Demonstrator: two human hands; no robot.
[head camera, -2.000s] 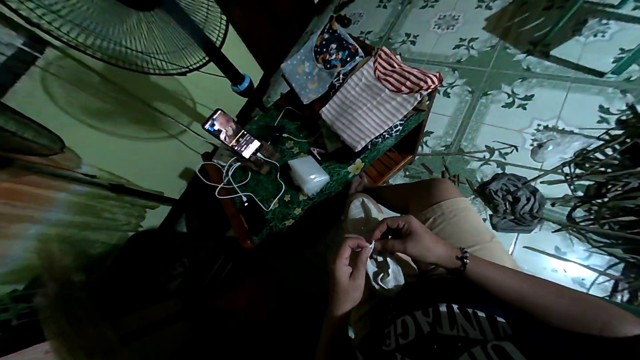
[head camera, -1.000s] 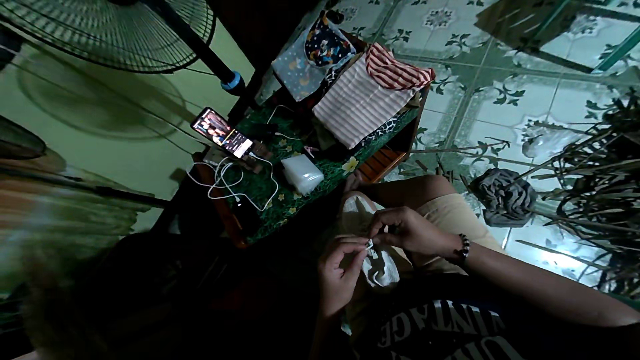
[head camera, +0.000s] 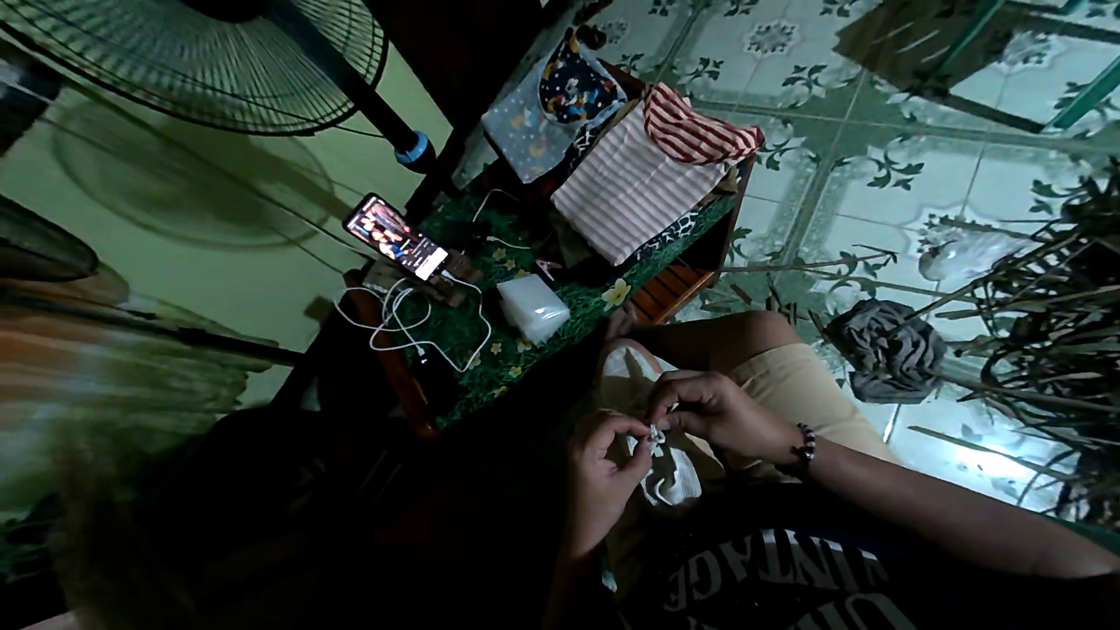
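Observation:
Low between my knees, my left hand (head camera: 604, 464) pinches a small white piece (head camera: 654, 438) between thumb and fingertips. My right hand (head camera: 722, 418), with a beaded bracelet at the wrist, pinches the same piece from the other side, so the fingertips nearly meet. The piece looks thin and folded or knotted; its exact kind is too small to tell. Just beneath the hands, a whitish cloth (head camera: 678, 479) with dark patches lies over my lap, partly hidden by the fingers.
Ahead stands a low table with a green floral cover (head camera: 490, 385), holding a lit smartphone (head camera: 396, 236), a white cable (head camera: 479, 337), a clear plastic pack (head camera: 534, 308) and folded striped cloth (head camera: 612, 192). A pedestal fan (head camera: 350, 83) is at left. Crumpled grey cloth (head camera: 885, 350) and dry stalks (head camera: 1032, 350) are on the right.
My fingers have shifted slightly around the small white piece, and both hands stay close together above the lap. The picture on the phone screen has changed.

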